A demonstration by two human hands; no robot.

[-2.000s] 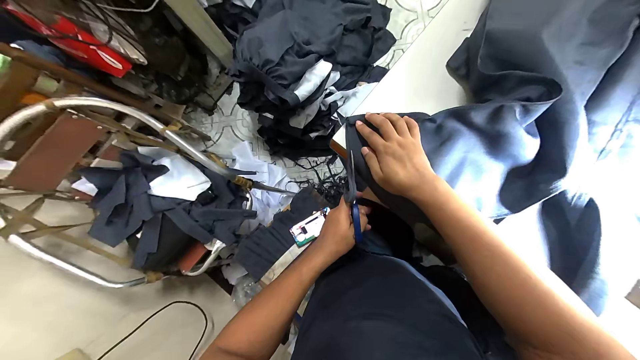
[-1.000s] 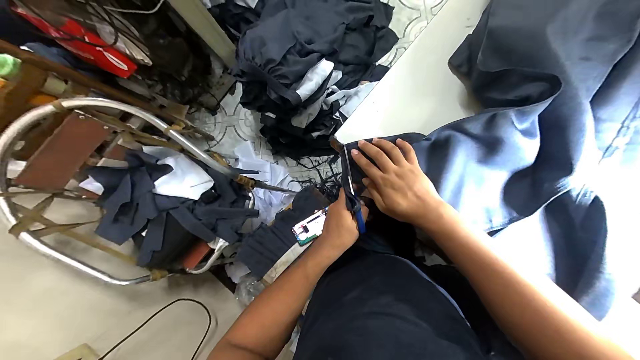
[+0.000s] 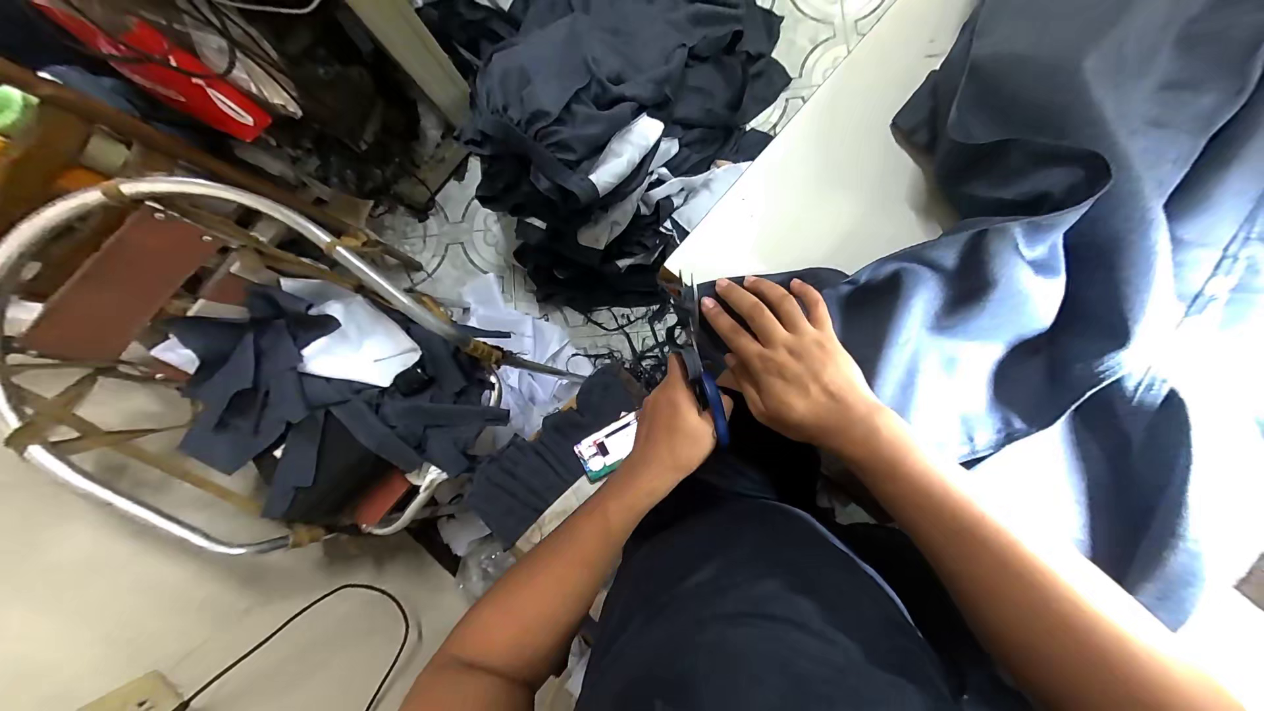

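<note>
My left hand (image 3: 676, 420) holds scissors (image 3: 706, 390) with blue handles. Their blades point away from me, along the left edge of dark navy cloth (image 3: 987, 257). Palm down, my right hand (image 3: 790, 360) lies on that cloth near the corner of a white table (image 3: 820, 168), fingers slightly spread. The cloth runs from under this hand across the table to the right in loose folds. How far the blades are apart is hard to tell, and part of the cloth below my right hand is in shadow.
Dark and white cloth pieces (image 3: 622, 128) lie heaped on the patterned floor beyond the table. At left, a metal-framed chair (image 3: 178, 188) holds dark scraps (image 3: 267, 385). A phone-like object (image 3: 605, 446) lies beside my left wrist. A black cable (image 3: 296, 622) crosses the lower left.
The cloth's edge by the table corner has shifted: a light and brown piece stood out there two seconds ago. The scissors remain in my left hand, and my right hand stays on the cloth.
</note>
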